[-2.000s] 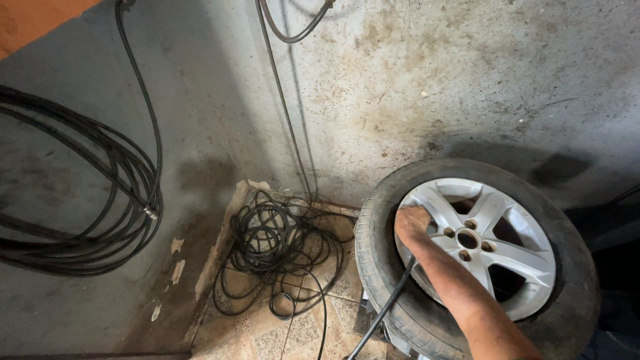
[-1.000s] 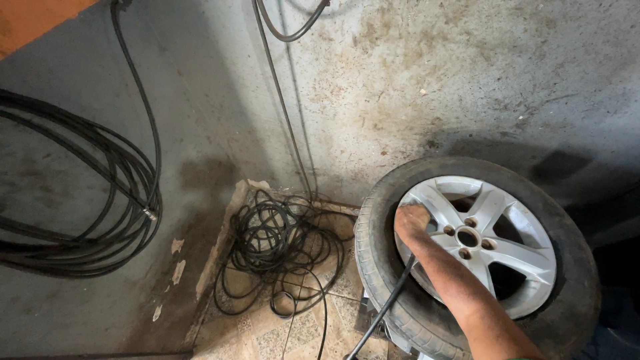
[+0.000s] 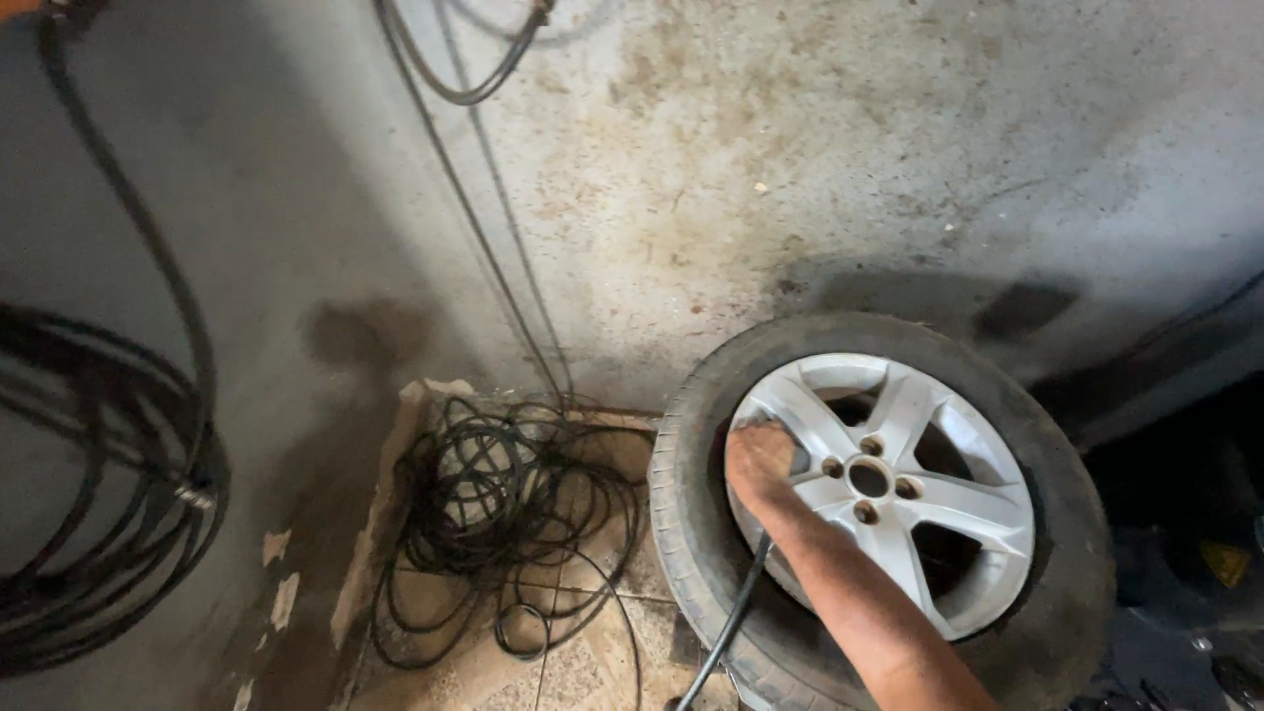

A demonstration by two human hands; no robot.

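Observation:
My right hand [image 3: 760,459] is curled at the left edge of a silver five-spoke alloy wheel rim [image 3: 973,513], with its fingers mostly hidden from view. A black hose [image 3: 736,612] rises across the tyre sidewall and runs under my wrist into the closed hand; the end of the hose is hidden. Around the rim sits a worn black rubber tyre [image 3: 1062,553], tilted close to the wall. The rim has a round centre hole and several lug holes. My left hand is out of view.
Tangled thin black hose [image 3: 484,494] lies on the tiled floor [image 3: 592,642] in the corner. A thicker coiled hose [image 3: 109,494] with a metal clamp hangs at the left. More hose [image 3: 444,168] hangs against the stained wall [image 3: 691,178]. Dark items stand at the right.
The view has shifted slightly. My right hand stays at the same place on the rim, and nothing else has plainly moved.

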